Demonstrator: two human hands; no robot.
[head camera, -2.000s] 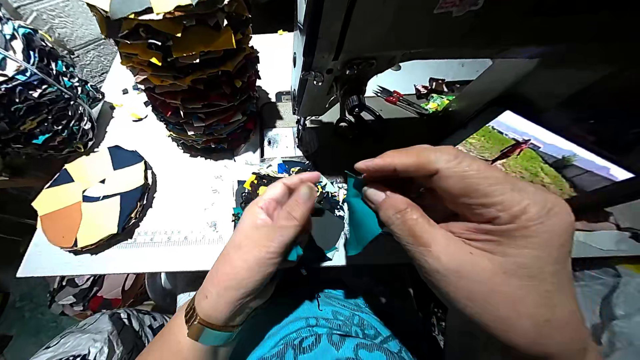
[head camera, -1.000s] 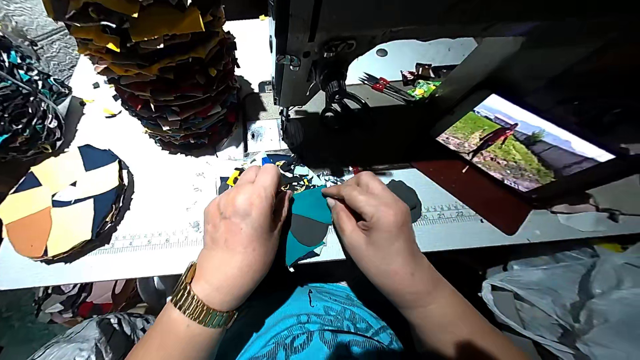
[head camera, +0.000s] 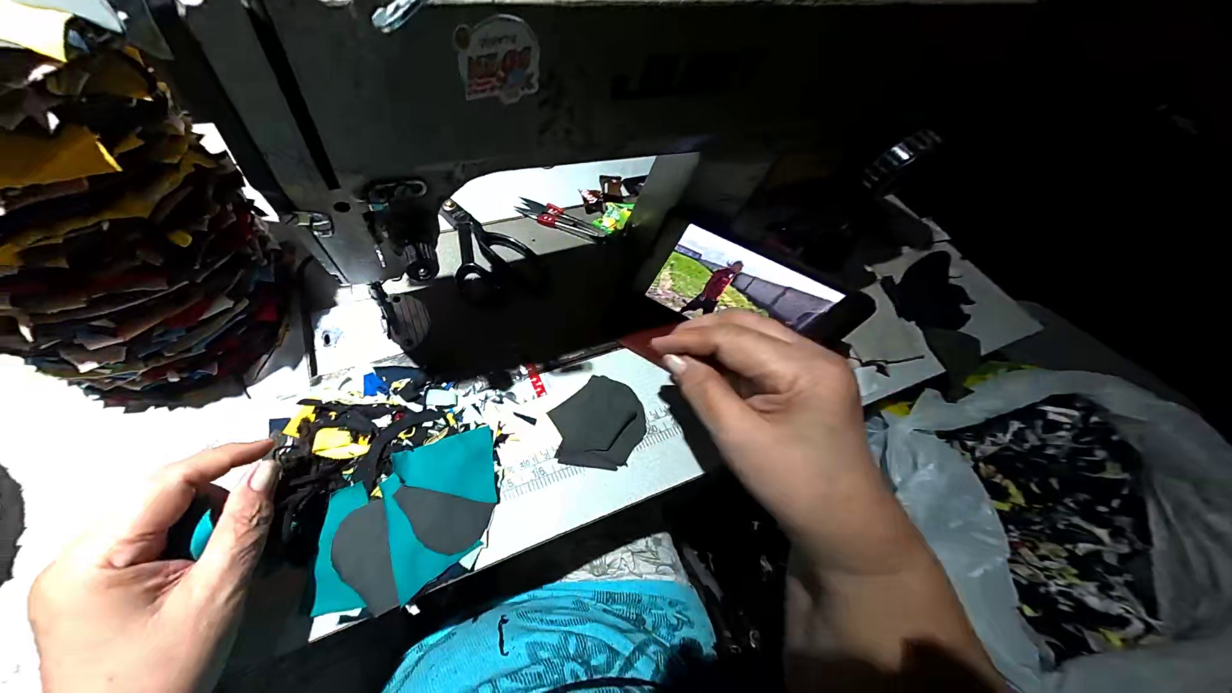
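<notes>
My left hand (head camera: 164, 568) is at the lower left, thumb and forefinger nearly together beside the scrap pile; a bit of teal fabric shows behind its fingers, and I cannot tell whether it is gripped. Just right of it, a teal and grey pieced fabric (head camera: 409, 525) lies at the table's front edge. My right hand (head camera: 770, 404) hovers in front of the phone, fingertips pinched close together by a dark red flap; whether they hold anything is unclear. Between the hands, dark grey fabric pieces (head camera: 599, 423) lie on the table's printed ruler.
A sewing machine (head camera: 539, 106) spans the back, with black-handled scissors (head camera: 481, 255) and red-handled thread snips (head camera: 558, 219) under its arm. Fabric scraps (head camera: 375, 433) cover the front left. A tall fabric stack (head camera: 125, 231) stands left, a phone (head camera: 741, 284) right, a plastic bag of scraps (head camera: 1059, 520) lower right.
My hands have moved apart from the teal and grey fabric, which they held between them a second ago and which now lies on the table. The view has turned right.
</notes>
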